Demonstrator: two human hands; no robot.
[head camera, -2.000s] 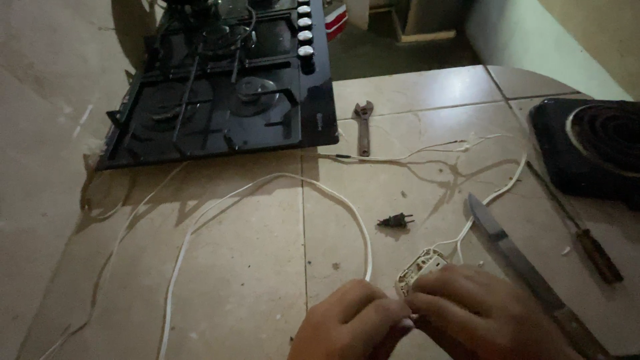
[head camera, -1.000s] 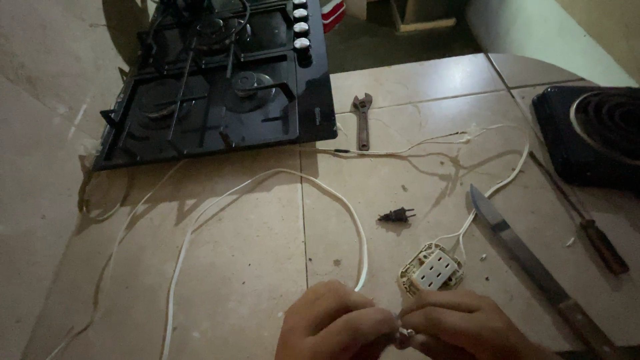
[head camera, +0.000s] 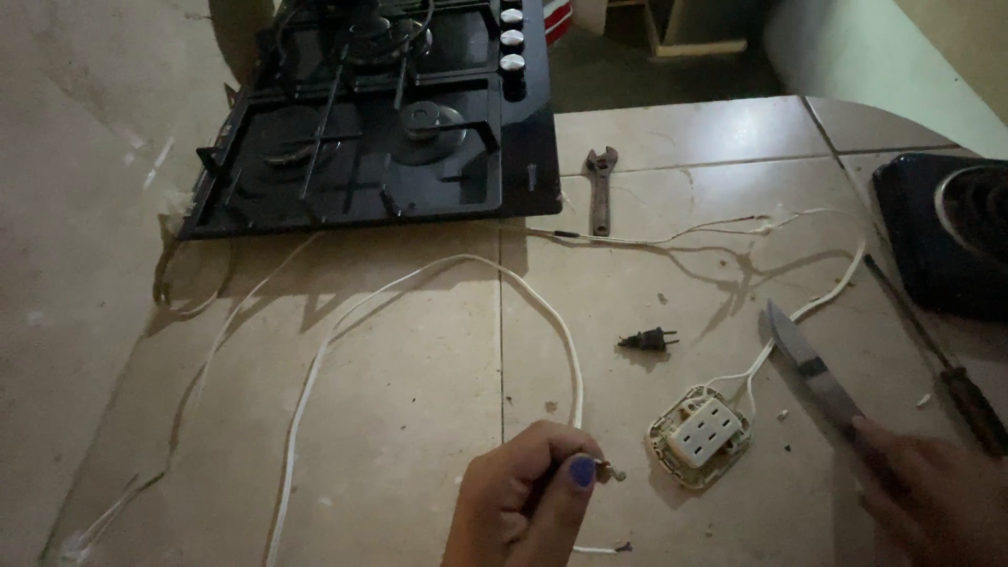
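Note:
My left hand (head camera: 535, 492) pinches the end of a white electrical cord (head camera: 577, 378) between thumb and fingers, with a small bit of bare end sticking out. At the right, my right hand (head camera: 913, 480) is on the handle of a kitchen knife (head camera: 811, 370), whose blade tip points up and left. Between the hands lies an opened white multi-outlet socket (head camera: 706, 433), wired to another white cord (head camera: 839, 287). A black two-pin plug (head camera: 650, 339) lies above it. Below my left hand, a second cord end (head camera: 602, 549) rests on the tiles.
A black gas cooktop (head camera: 370, 118) stands on the tiled surface (head camera: 425, 378) at the upper left. Beyond it are an adjustable wrench (head camera: 602, 189), a screwdriver (head camera: 972, 402) at the right and a black electric coil burner (head camera: 937, 236) at the right edge. Thin wires (head camera: 209, 354) run at the left.
My hands were together at the cord end. My right hand has moved right onto the knife handle, while my left hand keeps the cord.

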